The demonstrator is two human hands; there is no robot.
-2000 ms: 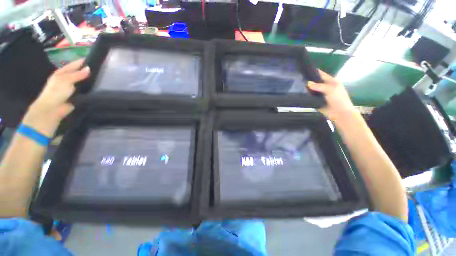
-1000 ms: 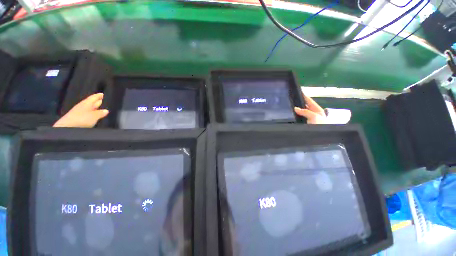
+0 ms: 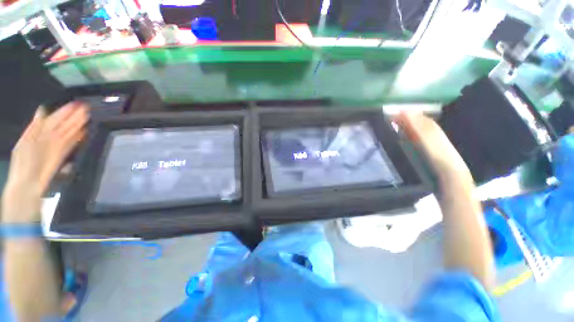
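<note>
A black foam tray (image 3: 250, 207) with two pockets lies at the bench's front edge. Its left tablet (image 3: 165, 188) and right tablet (image 3: 327, 176) face up, each showing white "K80 Tablet" text on a dark, glare-washed screen. Another black foam edge shows just behind the tray. My left hand (image 3: 53, 138), blurred and with a blue wrist band, is at the tray's left side with fingers spread and nothing visible in it. My right hand (image 3: 418, 129), also blurred, is by the tray's back right corner; whether it grips the tray is unclear.
Black foam with a dark screen lies behind left. More black foam (image 3: 500, 135) stands at the right on the green bench (image 3: 277, 78). A blue container (image 3: 204, 27) and cables are behind. White material (image 3: 384, 231) hangs below the tray at right. Part of a blue-clothed person (image 3: 528, 220) is at far right.
The front tray has gone from close to the camera to down on the bench area, now covering most of the rear tray. My hands have moved to its sides. The view has tilted up.
</note>
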